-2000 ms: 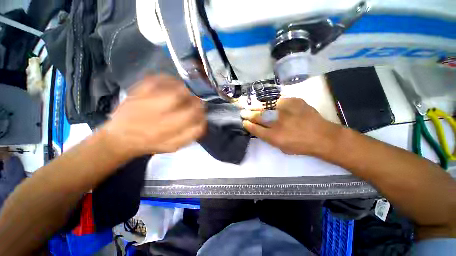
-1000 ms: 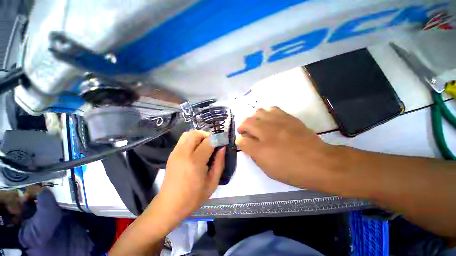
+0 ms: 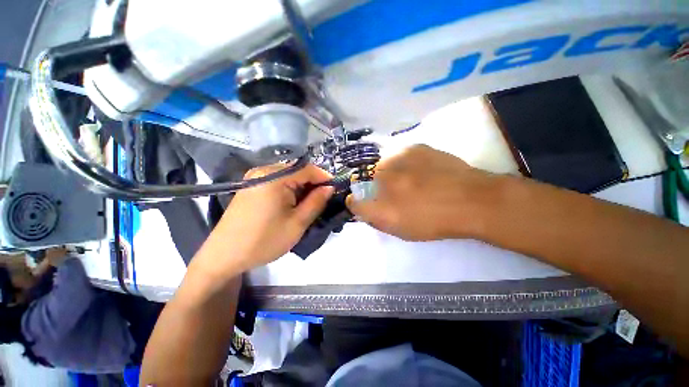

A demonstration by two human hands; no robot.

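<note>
A dark grey garment piece (image 3: 321,236) lies on the white table under and between my hands, and more dark cloth spreads to the left. My left hand (image 3: 264,215) pinches the cloth between thumb and fingers, just left of the needle area. My right hand (image 3: 423,193) is at the right side of the thread tension assembly (image 3: 358,154), fingers bent down at the cloth's edge; its fingertips are partly hidden, so its hold cannot be told. The white sewing machine (image 3: 423,45) with a blue stripe and JACK lettering stands over the work. The needle is hidden.
A black smartphone (image 3: 555,136) lies right of my hands, with green-handled scissors (image 3: 671,181) beyond it. A measuring tape strip (image 3: 431,301) runs along the front edge. A curved metal bar crosses the left. Another person (image 3: 79,317) is at lower left, and a blue crate (image 3: 551,359) is below.
Since one second ago, my left hand has moved slightly left and up, and my right hand has come close to it. The view has shifted. Earlier, the cloth piece hung more openly between my hands.
</note>
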